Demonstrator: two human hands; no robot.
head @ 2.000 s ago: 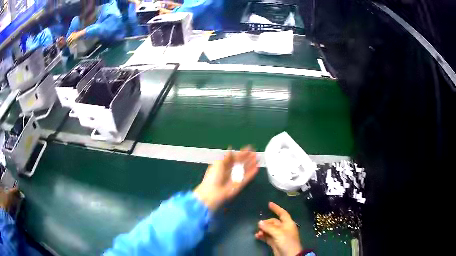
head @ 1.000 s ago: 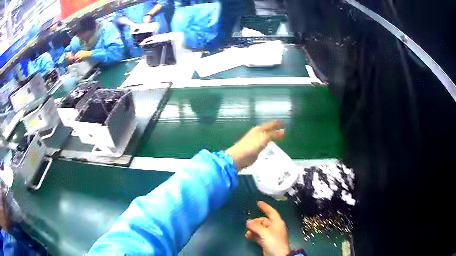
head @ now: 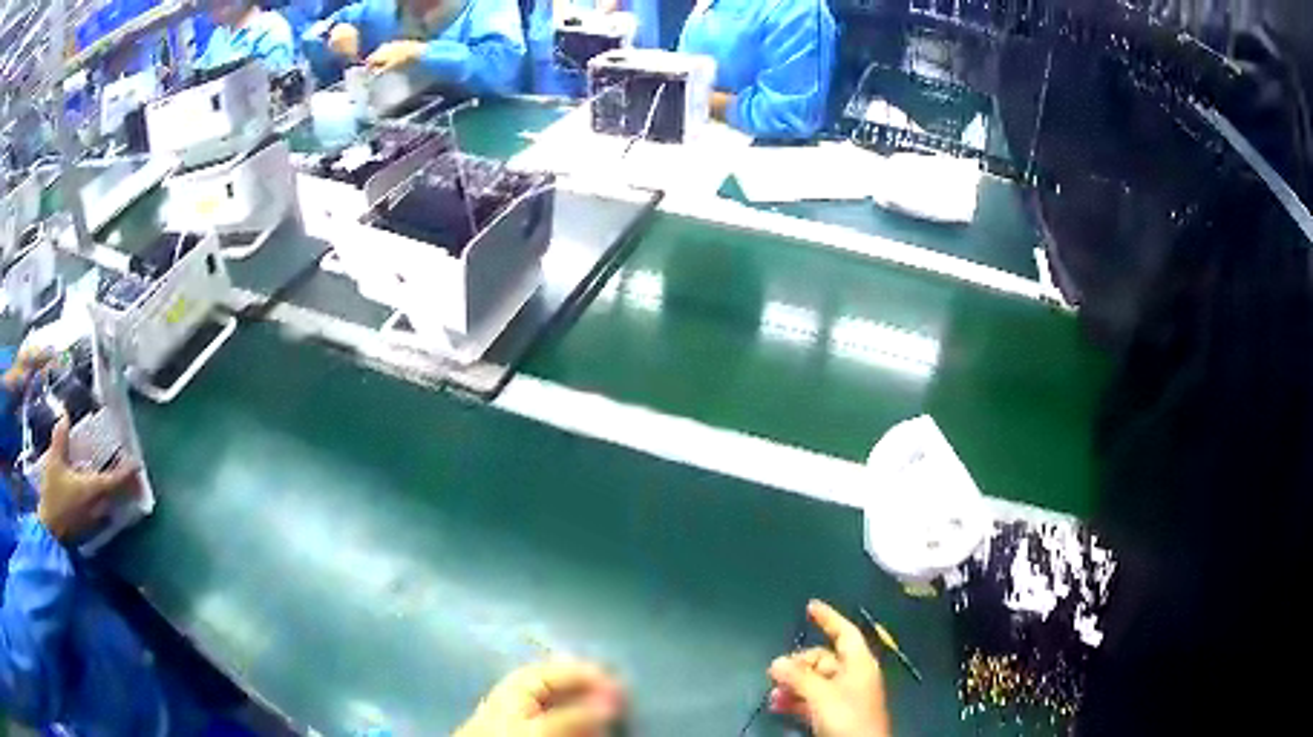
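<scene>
My left hand (head: pixel 547 700) is blurred and cut off by the bottom edge, fingers bent; whether it holds anything cannot be told. My right hand (head: pixel 838 680) is low, right of it, index finger raised, other fingers curled. A thin dark line shows beside its fingers; I cannot tell if it is held. A thin tool with a yellow part (head: pixel 889 636) lies just right of that hand. A white rounded, bag-like thing (head: pixel 922 504) stands beyond it. White flakes (head: pixel 1044 576) on a black patch and a heap of tiny brass pieces (head: pixel 1015 688) lie at the right.
White housings with dark insides stand on the left, the nearest (head: pixel 461 259) on a dark plate. A neighbour's hand (head: pixel 79 482) is on another housing at far left. A green conveyor (head: pixel 806 338) runs beyond the bench. Workers in blue sit opposite. Black sheeting (head: pixel 1210 475) hangs right.
My left hand, earlier open with a small white piece on its palm, passed near the white thing, then came back to the bottom edge. The view has shifted left, showing more housings.
</scene>
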